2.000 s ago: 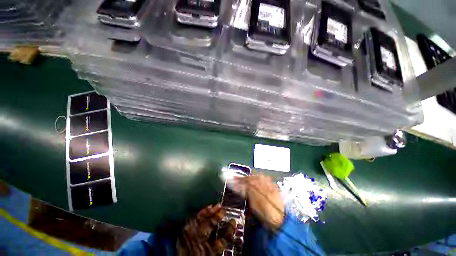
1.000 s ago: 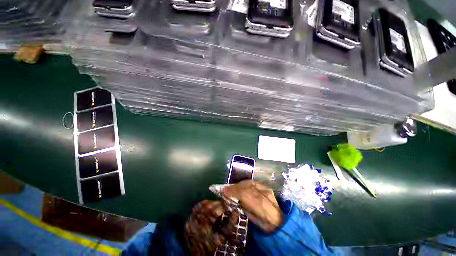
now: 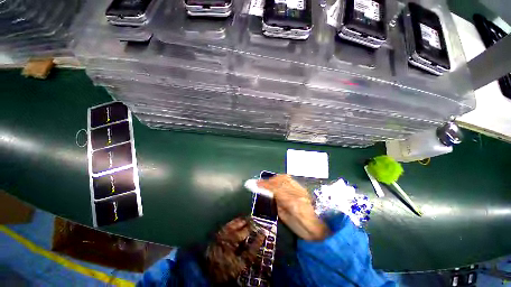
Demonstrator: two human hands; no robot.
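An open flip phone (image 3: 264,207) lies on the green mat, its dark screen up and its keypad towards me. My left hand (image 3: 231,250) is around the keypad half and holds it. My right hand (image 3: 292,203) is over the upper part of the screen, its fingers closed on a small white wipe (image 3: 258,186) that touches the screen. The hand hides part of the screen. A film sheet (image 3: 114,163) with several dark films lies to the left.
Stacked clear blister trays (image 3: 246,84) with closed phones (image 3: 363,21) stand behind. A white card (image 3: 307,163), a heap of liner scraps (image 3: 343,200), a green duster (image 3: 385,170) and a whitish bottle (image 3: 420,147) lie to the right.
My right hand with the wipe has moved from the lower screen back up to its upper part. My left hand still holds the keypad half. The view has shifted slightly.
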